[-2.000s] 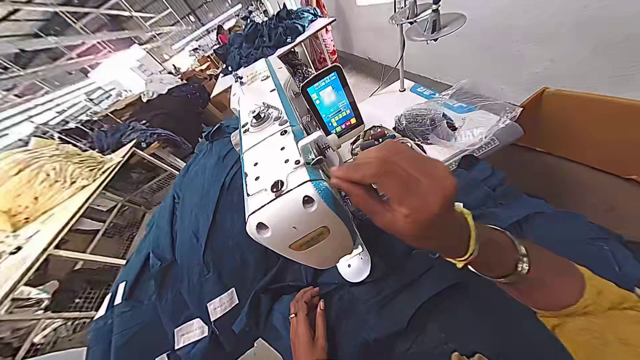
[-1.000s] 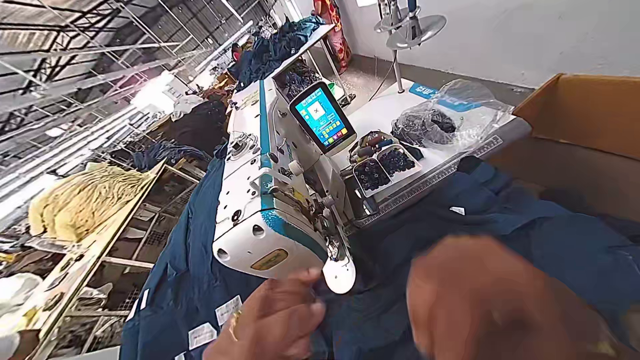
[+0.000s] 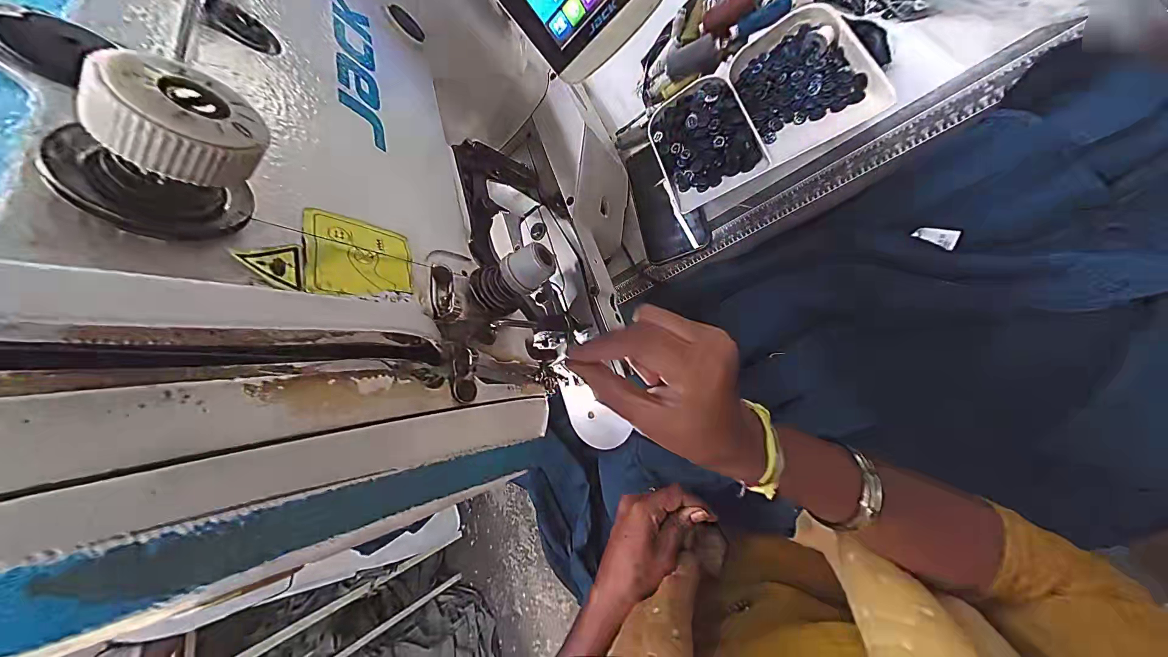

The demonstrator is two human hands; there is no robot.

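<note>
The white head of a Jack sewing machine point(image 3: 274, 319) fills the left side. My right hand point(image 3: 671, 388), with a yellow band and a metal bangle at the wrist, has thumb and index fingertips pinched at the machine's needle area point(image 3: 547, 360); whether something thin is between them cannot be told. A white rounded plate point(image 3: 595, 415) lies just below those fingers. My left hand point(image 3: 652, 538) is curled near my lap, below the right hand, and its palm side is hidden. Dark blue fabric point(image 3: 876, 365) spreads to the right of the machine and beneath my right hand.
Two white trays of dark buttons, one nearer point(image 3: 707, 137) and one farther point(image 3: 803, 78), stand on the table behind a measuring strip point(image 3: 821, 169). Thread spools point(image 3: 693, 55) lie beside them. A lit display point(image 3: 566, 18) is at the top. A small white tag point(image 3: 937, 238) rests on the fabric.
The view has moved much closer to the machine. My right hand has gone from above the fabric to the needle area. My left hand has moved away from beside the machine's end toward my lap.
</note>
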